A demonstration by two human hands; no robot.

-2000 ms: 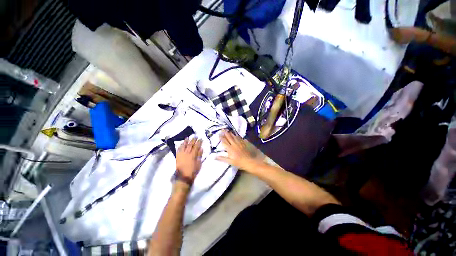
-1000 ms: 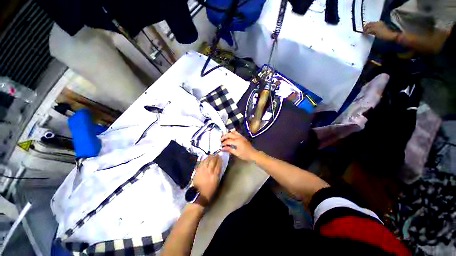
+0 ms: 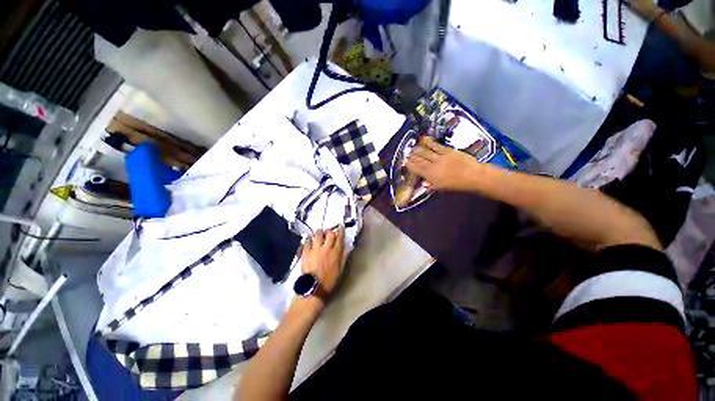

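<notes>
The garment (image 3: 188, 274) lies with its white inner side up on the table, a black-and-white checked band along its lower edge. A black square patch (image 3: 269, 243) shows on it, and a checked part (image 3: 359, 157) lies near the iron side. My left hand (image 3: 323, 258), with a watch at the wrist, lies flat on the white cloth beside the black patch. My right hand (image 3: 440, 166) is on the tan handle of the iron (image 3: 404, 188), which stands on the dark pad (image 3: 455, 227).
A blue block (image 3: 147, 180) stands at the left behind the garment. A black hose (image 3: 316, 78) hangs over the table's back. A yellow-and-blue item (image 3: 509, 150) lies beyond the iron. Another white table (image 3: 533, 70) and a person's arm (image 3: 690, 39) are at the upper right.
My right hand has left the garment and moved right onto the iron's handle. My left hand stays on the cloth. The black patch, partly covered at first, lies spread out.
</notes>
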